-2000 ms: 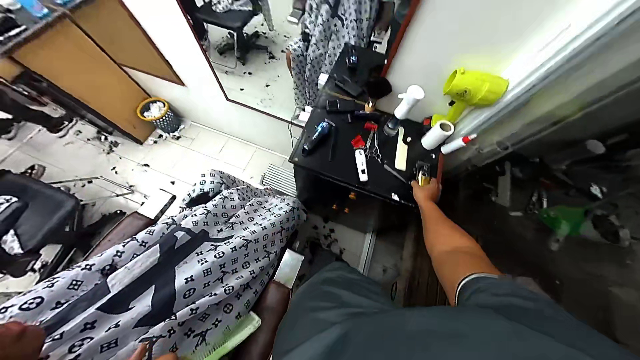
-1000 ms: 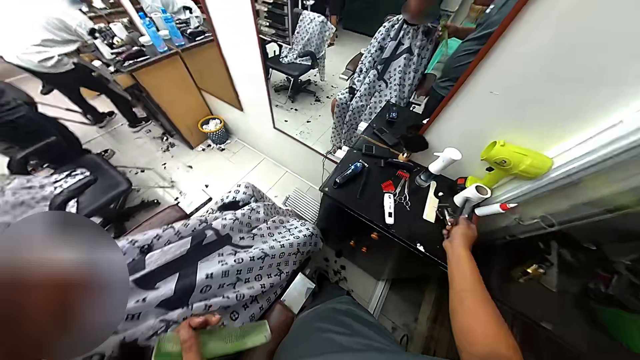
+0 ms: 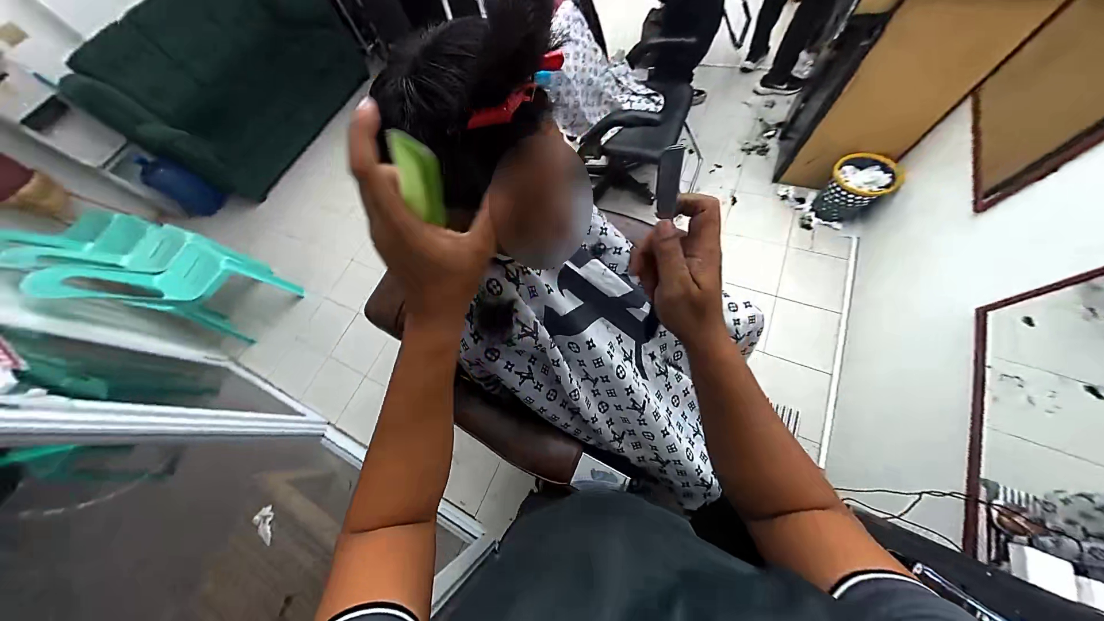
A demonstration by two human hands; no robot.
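Observation:
A wide green comb (image 3: 417,177) is in my left hand (image 3: 423,233), held against the side of a seated person's dark hair (image 3: 431,78). Red hair clips (image 3: 504,108) and a small blue one (image 3: 542,78) pin the hair up. In front of the person, my right hand (image 3: 687,267) grips a slim dark grey flat tool (image 3: 669,179) between thumb and fingers, pointing up; its exact kind cannot be told. A white patterned barber's cape (image 3: 595,371) covers the person, with a dark tuft of cut hair (image 3: 498,317) on it.
The brown chair's armrest (image 3: 517,435) is close below. A glass partition (image 3: 172,423) and green plastic chairs (image 3: 147,263) stand left, a dark green sofa (image 3: 216,78) behind. At right are a wastebasket (image 3: 869,175), a framed mirror (image 3: 983,388) and a black tabletop (image 3: 906,552) with cables.
My right hand has left the black table and now holds the flat tool before the person. My left hand has brought the green comb up to the hair. The view has swung left.

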